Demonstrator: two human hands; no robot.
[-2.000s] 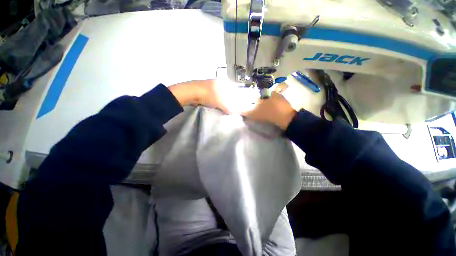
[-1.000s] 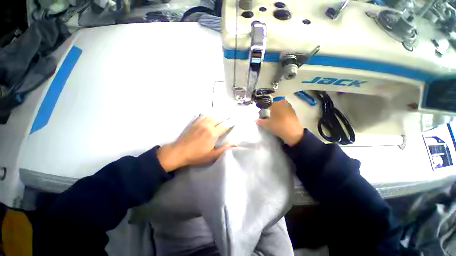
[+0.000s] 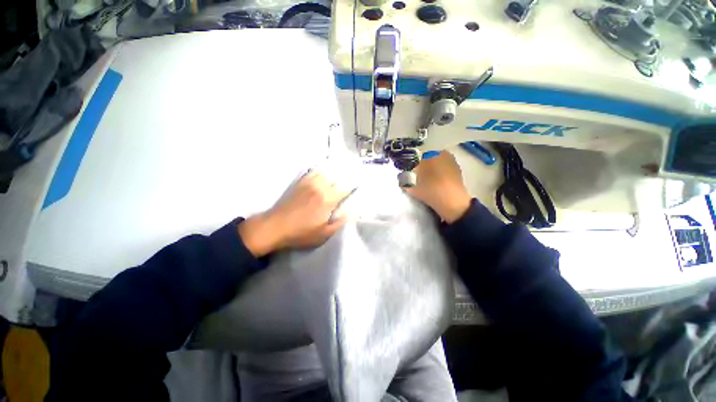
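Note:
A light grey fabric panel (image 3: 385, 283) runs from the presser foot area (image 3: 381, 157) over the table's front edge and hangs down onto the lap. Its part near the needle is washed out by the lamp. My left hand (image 3: 302, 212) grips the fabric left of and in front of the foot, fingers curled. My right hand (image 3: 441, 187) holds the fabric just right of the foot; its fingertips are partly hidden beside the machine parts. The cream sewing machine (image 3: 597, 102) with a blue stripe stands over the work.
Black-handled scissors (image 3: 524, 192) lie under the machine arm, beside small blue snips (image 3: 479, 152). A blue tape strip (image 3: 82, 141) is on the white table (image 3: 196, 110) at left. Dark grey fabric (image 3: 47, 86) lies at far left. A yellow stool (image 3: 25, 365) shows at lower left.
Since two seconds ago, my left hand has moved back from the needle toward me and left. In the last second its fingers have curled into the fabric. My right hand stays beside the foot.

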